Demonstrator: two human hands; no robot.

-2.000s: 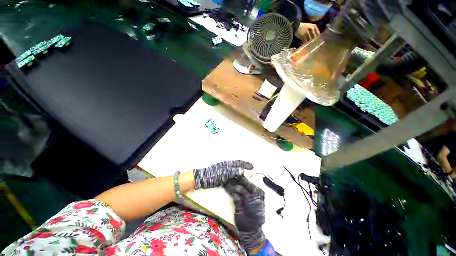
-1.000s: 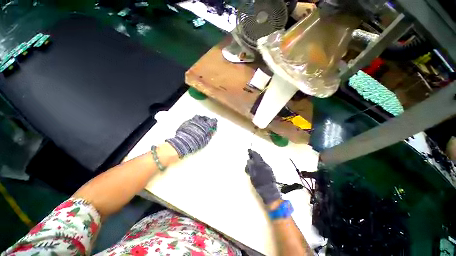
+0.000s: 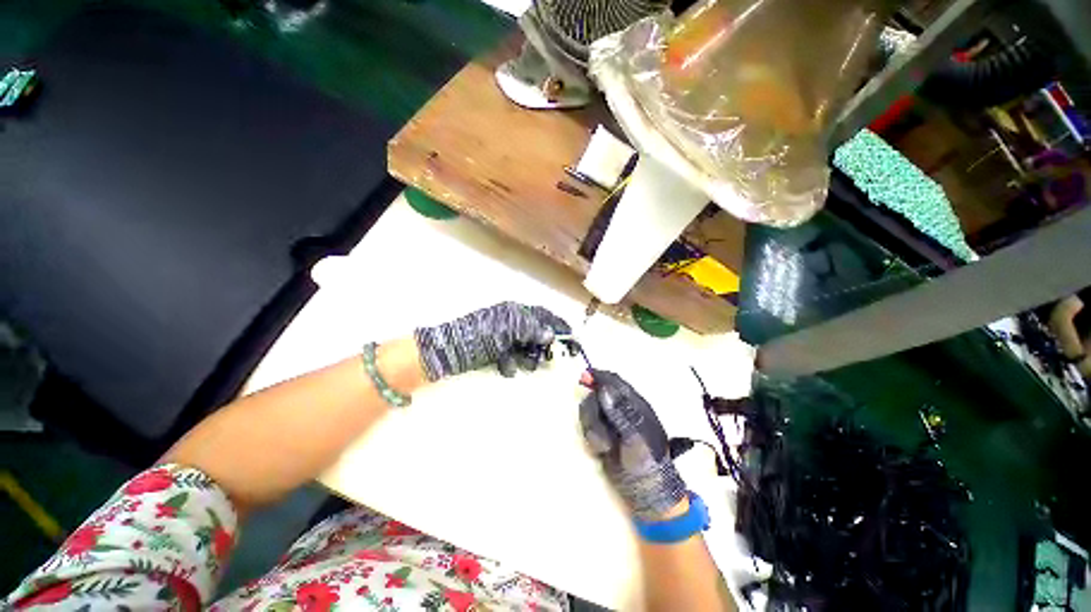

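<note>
My left hand (image 3: 491, 340), in a grey-black striped glove, pinches a small circuit board (image 3: 560, 349) above the white work sheet (image 3: 443, 448). The board is mostly hidden by the fingers. My right hand (image 3: 632, 440), in a dark-fingered glove with a blue band at the wrist, holds a thin dark cable (image 3: 581, 354) whose end meets or nearly meets the board; contact cannot be told. The white tapered nozzle (image 3: 640, 233) points down just beyond both hands.
The brown wooden base (image 3: 479, 161) stands behind, with a yellow item (image 3: 711, 276) and the fan (image 3: 544, 72). A plastic cover (image 3: 748, 108) wraps the head. A grey metal arm (image 3: 909, 305) crosses at right above the black cable pile (image 3: 861, 514). A black mat (image 3: 168, 227) lies left.
My hands first parted; my left hand reached the board lying on the sheet and took hold of it. Both hands have now come together near the nozzle. The view has shifted.
</note>
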